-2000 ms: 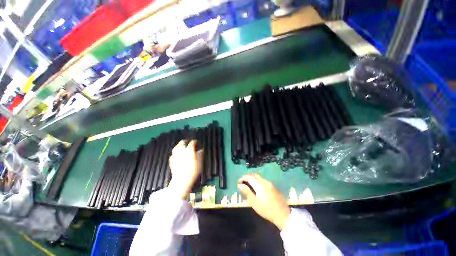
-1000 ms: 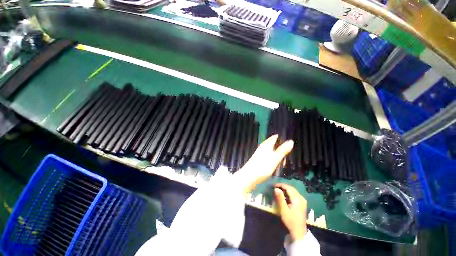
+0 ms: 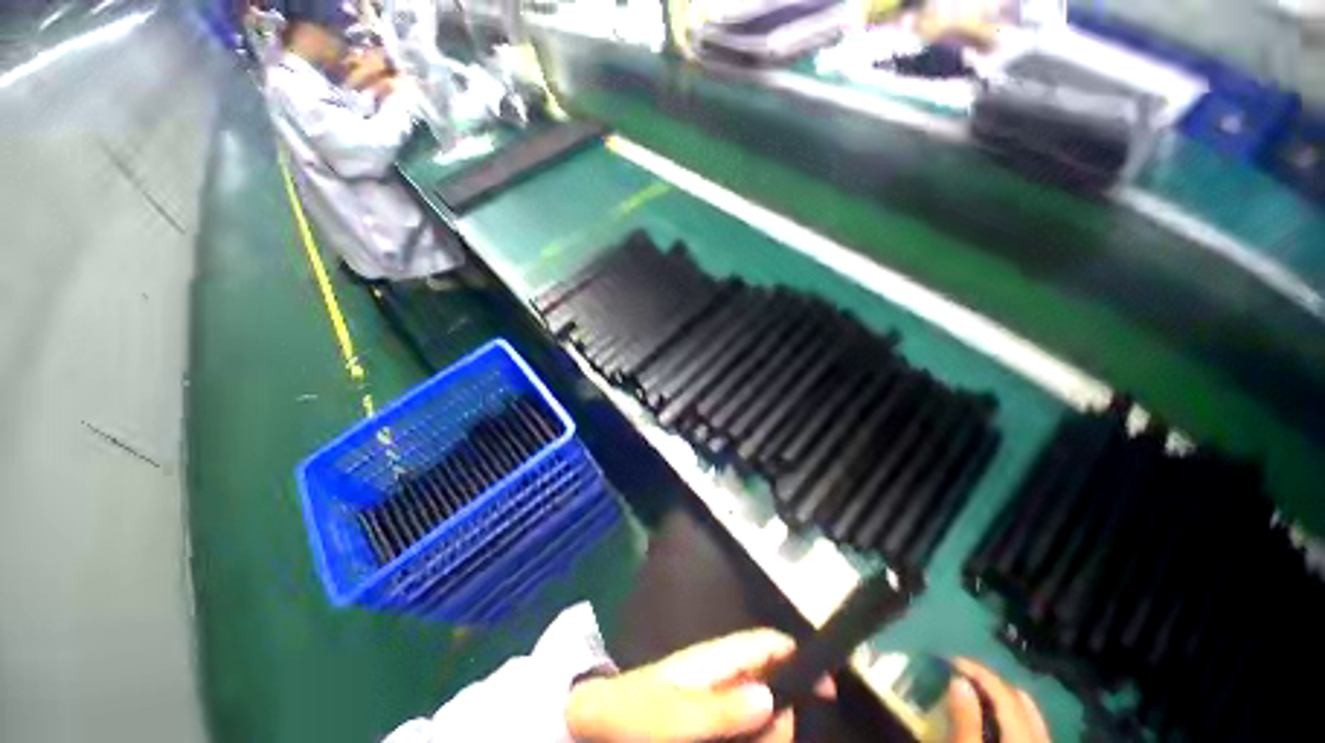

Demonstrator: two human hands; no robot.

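Note:
My left hand (image 3: pixel 705 691) is at the bottom centre, closed around the lower end of a black tube (image 3: pixel 857 621) that slants up to the right over the bench's front edge. My right hand (image 3: pixel 994 705) is at the bottom edge beside it, partly cut off, with fingers curled; whether it holds a small part cannot be told. One group of black tubes (image 3: pixel 770 385) lies side by side on the green bench. A second group of black tubes (image 3: pixel 1148 559) lies to the right, blurred and cut by the picture's edge.
Nested blue crates (image 3: pixel 462 501) stand on the floor at left, with dark slats or tubes inside. A long black bar (image 3: pixel 519 164) lies at the bench's far end. A person in a light smock (image 3: pixel 342 145) is beyond it. Stacked trays (image 3: pixel 1075 116) are across the conveyor.
The view has swung left, showing more floor and the whole crate. My left hand has moved from the right tube group to the bench's front edge and now holds a tube.

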